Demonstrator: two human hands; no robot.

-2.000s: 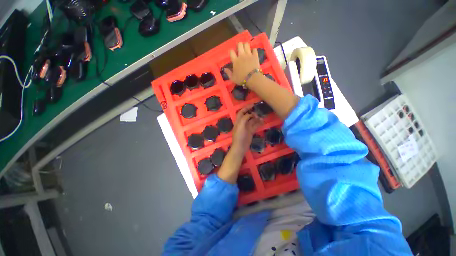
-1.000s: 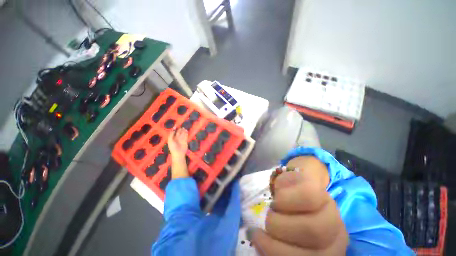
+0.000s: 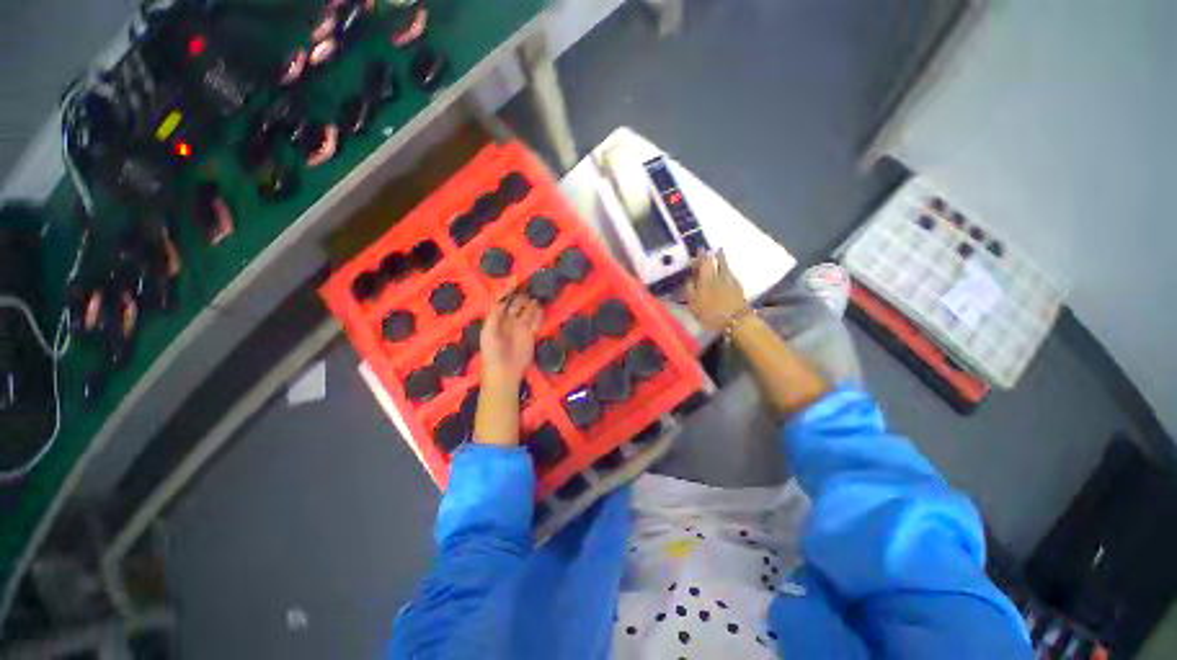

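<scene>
The orange-red tray lies in front of me with dark round units in its pockets. My left hand rests over the middle of the tray, fingers bent over the units; whether it holds one cannot be told. The white tape dispenser stands right of the tray with red digits showing and a pale roll on top. My right hand is at the dispenser's front end, fingertips close to it. No piece of tape can be made out in its fingers.
The green bench at the upper left carries cabled black devices with copper-pink faces and red and yellow-green digits. A white box top lies under the dispenser. A white pocketed tray sits on red trays on the floor at the right. Dark trays stand at the lower right.
My right hand has moved from close in front of the camera to the dispenser's front. My left hand stays over the tray. The view has shifted.
</scene>
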